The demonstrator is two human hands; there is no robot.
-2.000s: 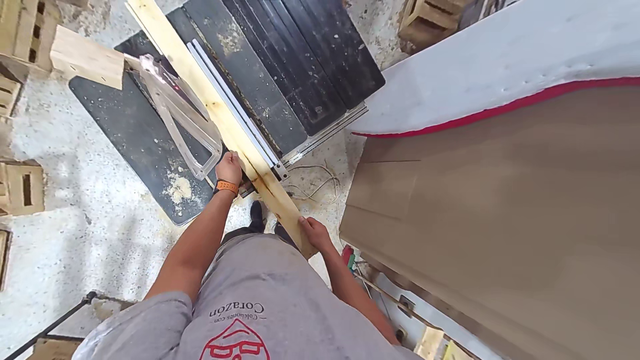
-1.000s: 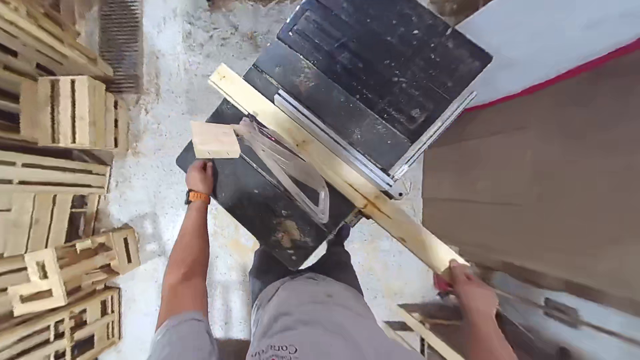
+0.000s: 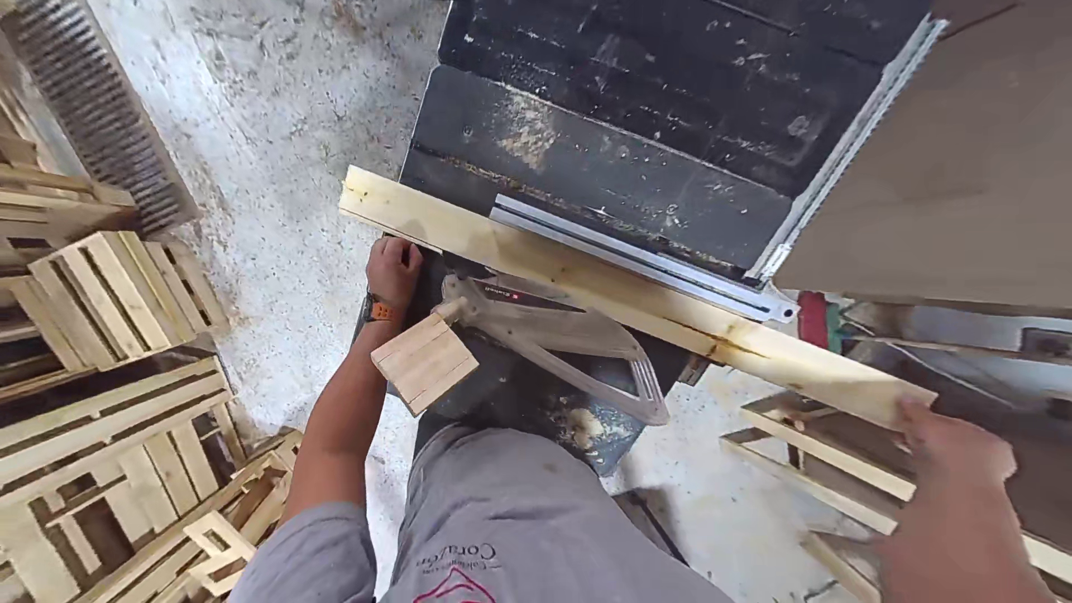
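A long pine board (image 3: 586, 272) lies across the black table of a table saw (image 3: 469, 126), alongside the metal rip fence (image 3: 645, 260). My right hand (image 3: 955, 444) grips the board's right end, which juts out past the table. My left hand (image 3: 394, 268) rests with curled fingers at the table's left edge, just below the board's far end; whether it touches the board I cannot tell. A clear plastic blade guard (image 3: 561, 335) stands beside the board, with a small wooden block (image 3: 425, 362) at its upper end. The blade itself is hidden.
Slatted wooden crates (image 3: 117, 301) are stacked on the left, near a ribbed grate-like panel (image 3: 100, 109). Wooden frames (image 3: 821, 452) lie low on the right. A large brown panel (image 3: 946, 184) stands at the upper right. Sawdust (image 3: 528, 130) is scattered on the saw table.
My left hand has left the board's middle, where it was two seconds ago, for the table's left edge. My right hand keeps hold of the board's end. The view has shifted and turned.
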